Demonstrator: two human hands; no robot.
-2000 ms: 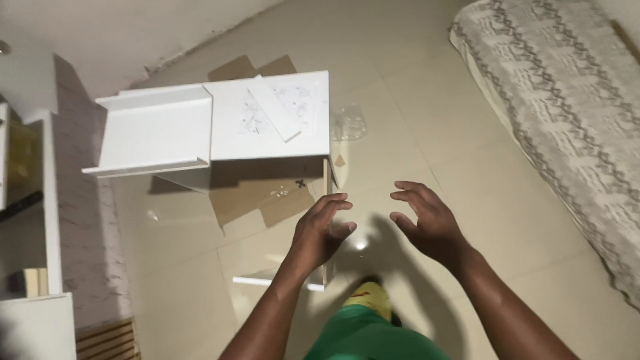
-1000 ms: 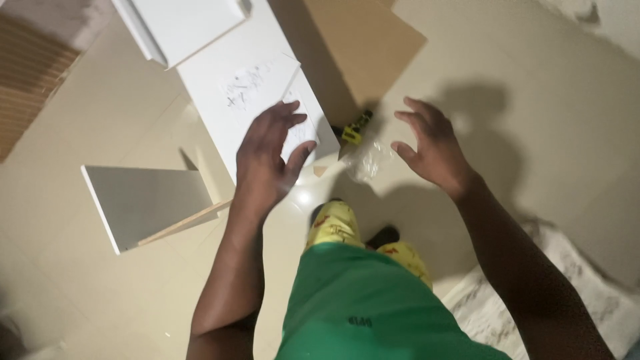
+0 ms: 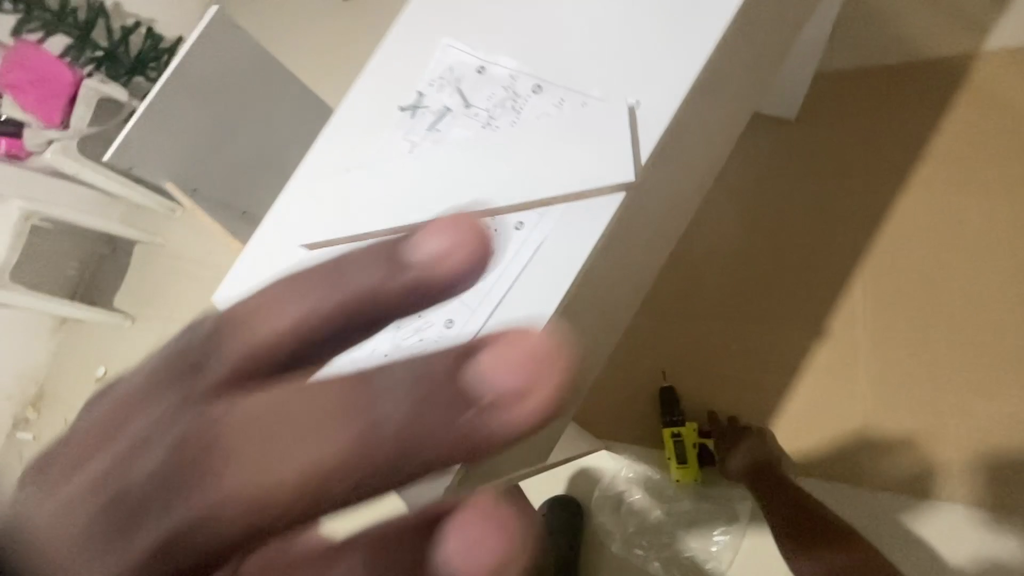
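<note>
My left hand, large and blurred close to the camera, has its fingers apart and nothing in it. Behind it lies a long white furniture panel with a printed instruction sheet and a narrow white board on top. At the lower right, my right hand is at the handle side of a yellow and black cordless drill, which lies by the edge of a cardboard sheet. Whether the fingers are closed round the handle is too small to tell. A clear plastic bag lies beside the drill.
The brown cardboard sheet spreads over the floor at the right. A grey panel with a white edge stands at the upper left, near white plastic furniture, a pink item and green artificial foliage.
My right hand has gone from being raised and empty to the drill on the floor. My left hand has come up close to the camera. The view has shifted strongly towards the white panel.
</note>
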